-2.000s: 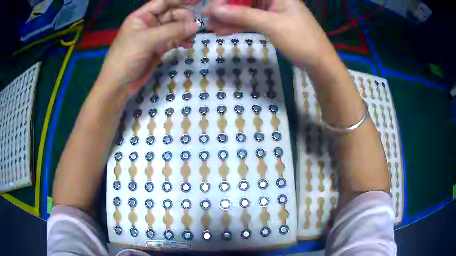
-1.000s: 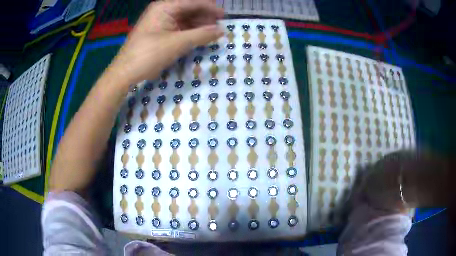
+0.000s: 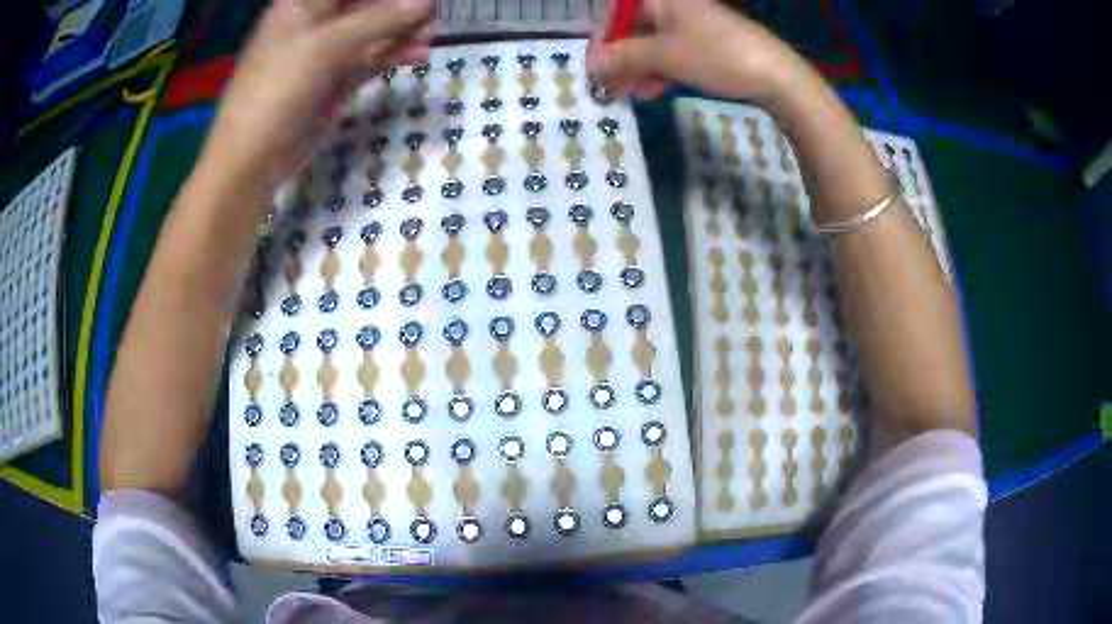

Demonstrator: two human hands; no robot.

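Note:
The large white main parts tray (image 3: 673,427) lies in front of me, with rows of small dark discs with silvery rims and tan dumbbell-shaped slots. My right hand (image 3: 683,51) is at the tray's far right corner, its fingers closed around a slim red test probe (image 3: 623,17), cut off by the top edge. Its fingertips are beside a dark disc (image 3: 601,90); whether they touch it cannot be told. My left hand (image 3: 335,55) is over the tray's far left corner, blurred, fingers bent; whether it holds a disc is hidden.
A right-hand tray (image 3: 705,366) shows mostly bare tan slots, partly under my right forearm. A left-hand tray (image 3: 49,305) stands inside yellow tape (image 3: 104,293). Part of a far tray (image 3: 518,15) shows at the top. Blue and red tape crosses the green mat.
My right hand has come from the lower right, over the right-hand tray, up to the main tray's far right corner. My left hand has moved left. The camera view has shifted, so the trays appear further left.

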